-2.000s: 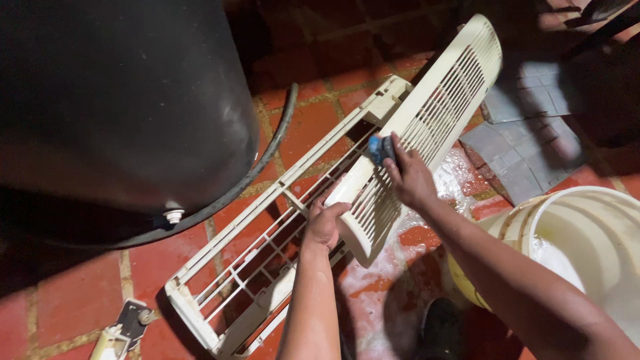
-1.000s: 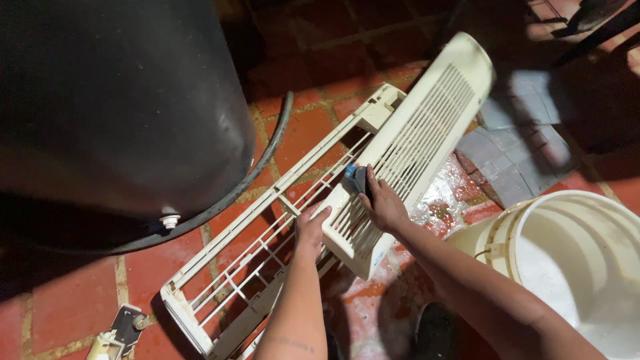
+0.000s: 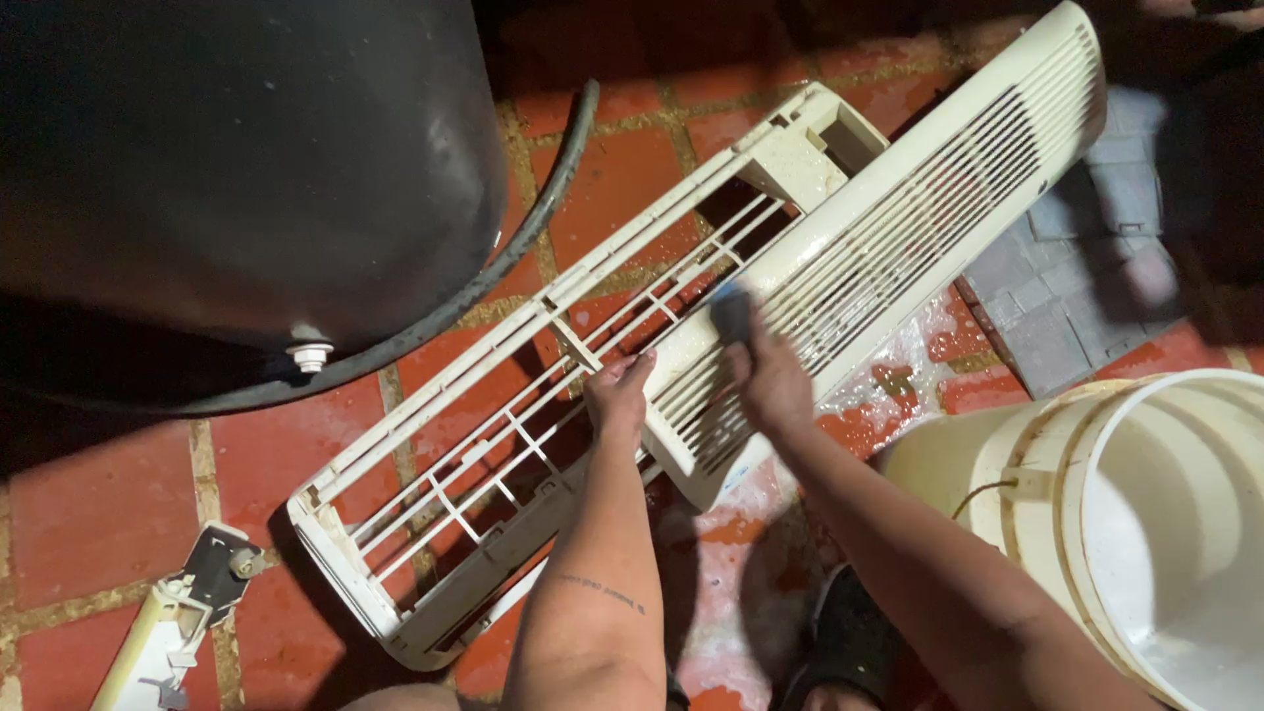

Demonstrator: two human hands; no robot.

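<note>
A wet cream plastic front grille of an air conditioner (image 3: 889,232) is held at a slant, with its slats facing up. My left hand (image 3: 620,395) grips the near left corner of this grille. In my right hand (image 3: 773,380) is a dark scrubbing brush with some blue on it (image 3: 732,314), pressed to the grille's upper left edge; motion blurs it. Under and behind the grille, the cream plastic housing frame of the unit (image 3: 434,617) lies on the red tile floor, its thin crossbars showing between the long rails.
A large black tank (image 3: 247,168) with a white fitting (image 3: 310,355) stands at upper left, a black hose (image 3: 563,178) along its base. At lower right is a white bucket (image 3: 1037,494). Grey panels (image 3: 1047,296) lie at right, a plastic part (image 3: 163,632) at lower left. Suds wet the tiles.
My right hand has shifted the brush from the slats to the grille's upper left edge. My left hand still holds the same corner.
</note>
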